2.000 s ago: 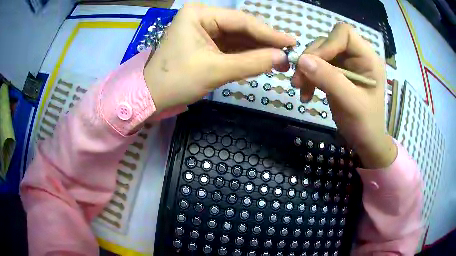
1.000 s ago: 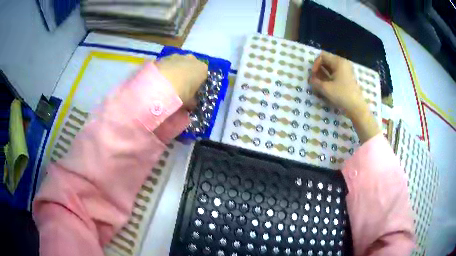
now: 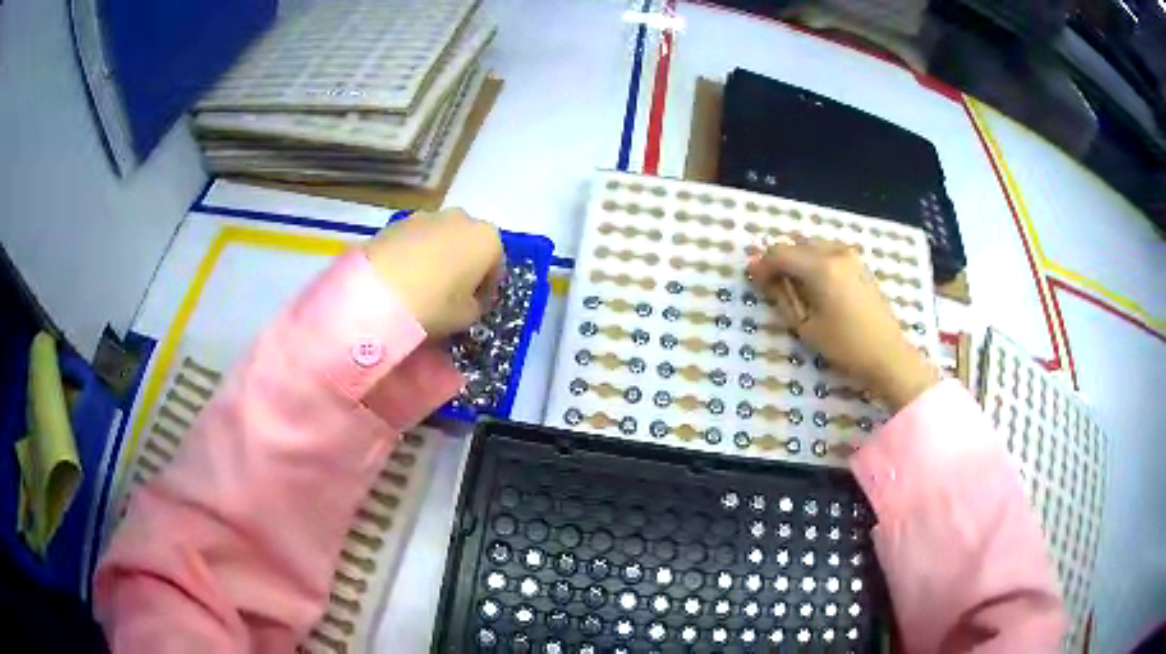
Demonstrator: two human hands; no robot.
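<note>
My left hand [image 3: 441, 271] is in the blue parts bin [image 3: 538, 307], among loose silver metal fittings [image 3: 496, 342]. Its fingertips are hidden, so a grip cannot be seen. My right hand [image 3: 831, 300] is over the white foam holding board [image 3: 582, 271], its fingers closed around the thin beige stick tool [image 3: 789, 302]. Whether it also holds a small part cannot be told. The board's lower rows carry dark-ringed silver parts at the ends of tan dumbbell-shaped cutouts; the upper left rows show none. The black component tray [image 3: 463, 543] lies nearest me, with bright-dotted parts in many pockets.
Stacked boards [image 3: 320, 64] stand at the back left. A second black tray [image 3: 831, 147] lies at the back right. Further holding boards lie at the left [image 3: 362, 562] and right [image 3: 1042, 441]. A yellow-green cloth [image 3: 49, 441] is at the far left.
My hands have separated from their meeting point over the board. My left hand has moved into the bin, my right to the board's upper middle. The view has shifted, showing more of the back.
</note>
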